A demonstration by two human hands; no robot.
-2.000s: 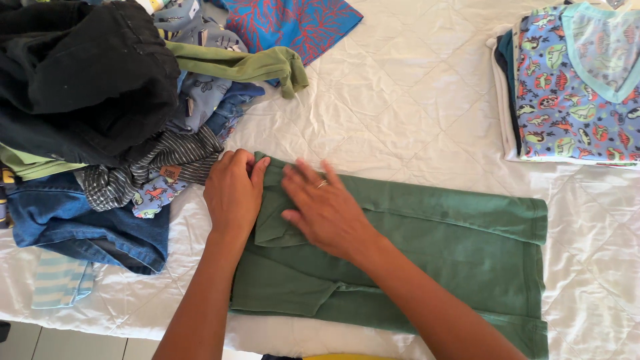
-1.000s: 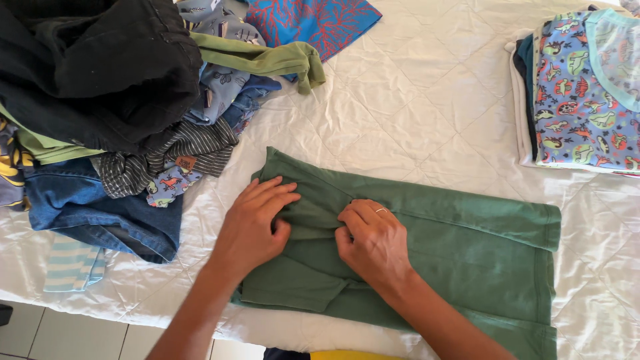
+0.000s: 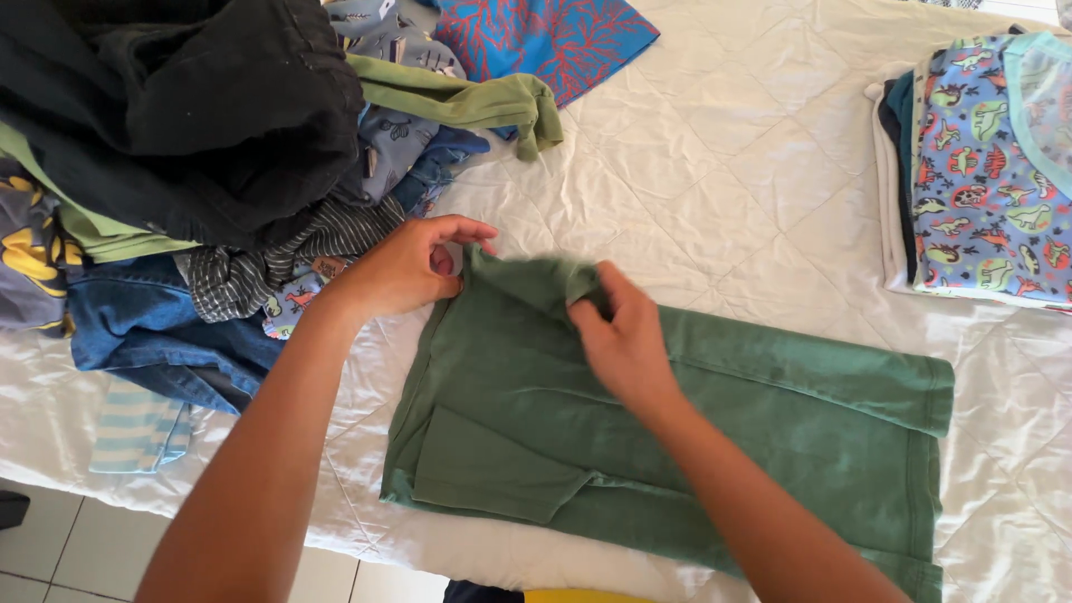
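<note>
A green T-shirt (image 3: pixel 779 435) lies on a white quilted bedspread (image 3: pixel 754 167), its sides turned inward and the near sleeve lying flat over the body. At its upper left corner is my left hand (image 3: pixel 419 264), thumb at the fabric's edge and fingers curved above it; whether it pinches the cloth is unclear. My right hand (image 3: pixel 620 335) pinches a bunched part of the shirt along the far edge, and that cloth is slightly lifted and blurred.
Left of the shirt is a loose heap of clothes with black trousers (image 3: pixel 184 117), blue jeans (image 3: pixel 151 327) and a blue-and-red garment (image 3: pixel 544 42). A folded stack topped by a dinosaur-print shirt (image 3: pixel 980 184) stands at the right. Tiled floor (image 3: pixel 109 536) shows beyond the bed's near edge.
My right hand has gone from resting on the shirt to gripping cloth at its far edge. My left hand has moved from the shirt's surface to its upper left corner.
</note>
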